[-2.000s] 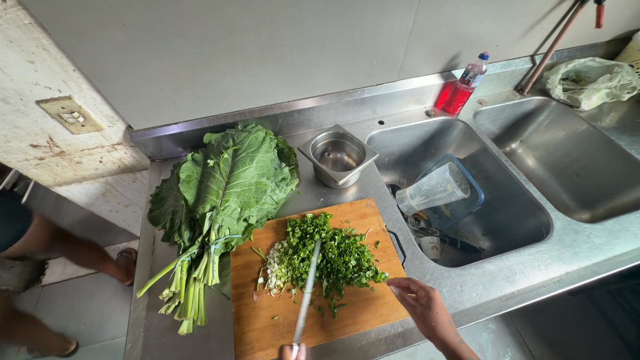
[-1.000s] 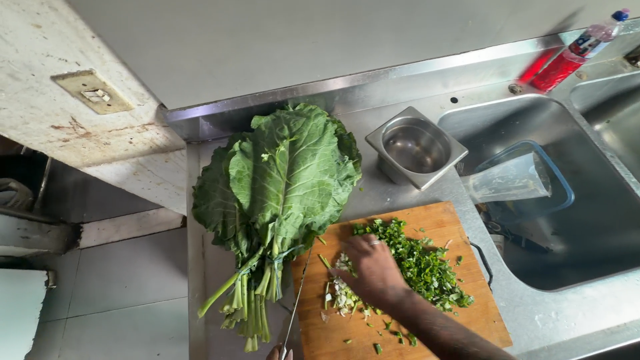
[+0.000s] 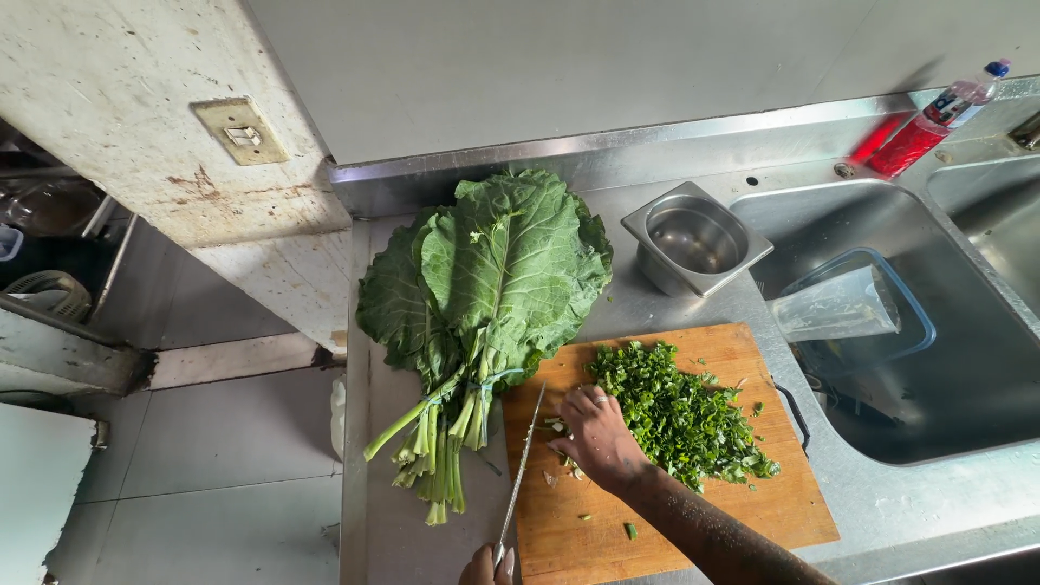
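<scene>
My left hand [image 3: 487, 566], at the bottom edge, grips the handle of a kitchen knife [image 3: 520, 467]; its blade points up along the left edge of a wooden cutting board [image 3: 601, 532]. My right hand [image 3: 600, 439] reaches in from the lower right, palm down with bent fingers, at the left side of a pile of chopped green herbs [image 3: 682, 414]. Pale chopped bits show by its thumb; what lies under the fingers is hidden. Left of the board lies a bunch of large leafy greens [image 3: 504, 268], its stems tied with a bluish band.
Behind the board stands a square stainless steel container [image 3: 699, 236]. To the right, a steel sink [image 3: 861, 439] holds a clear plastic cup [image 3: 841, 305] and a blue-rimmed container [image 3: 926, 317]. A bottle of red liquid [image 3: 922, 138] stands behind it. A wall with a switch [image 3: 241, 132] is at left.
My right hand has moved left from the board's right edge to the left side of the herbs. The knife has left the herb pile for the board's left edge. The view has shifted.
</scene>
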